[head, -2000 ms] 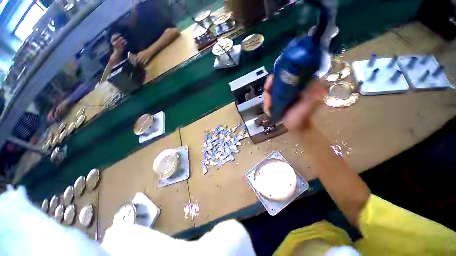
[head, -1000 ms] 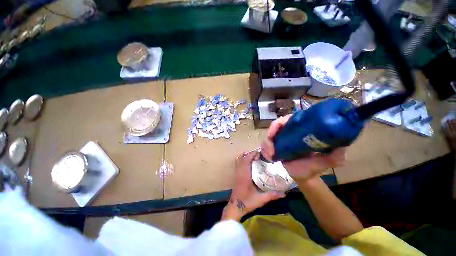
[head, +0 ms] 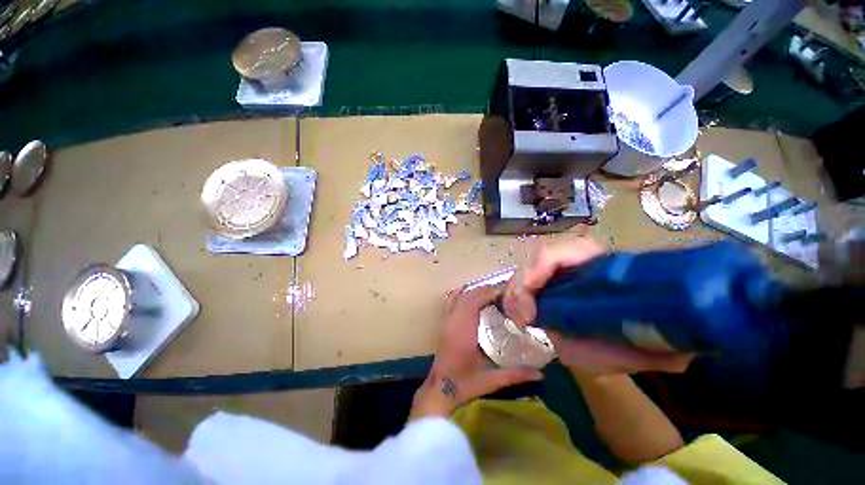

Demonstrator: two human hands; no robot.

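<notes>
My left hand (head: 462, 355) is around the near left side of a round metallic cover (head: 517, 346) at the bench's front edge. My right hand (head: 567, 270) is closed around the front end of a thick blue electric screwdriver (head: 654, 289), which lies nearly level and points left over the cover. The bit and its contact point are hidden by my fingers. A corner of a pale jig plate (head: 488, 281) shows behind the cover. The driver's rear end is blurred at the right.
A loose pile of blue-and-white clips (head: 408, 208) lies left of the screw feeder (head: 548, 142). A white bowl (head: 654, 104), gold rings (head: 670, 197) and a pegged jig (head: 745, 204) stand right. Round assemblies on jigs (head: 245, 199) (head: 98, 308) stand left; another (head: 268, 59) is on the green belt.
The driver was raised upright over the bench, then came down over the cover; it now lies flatter. My left hand has come in to hold the cover. The view has shifted.
</notes>
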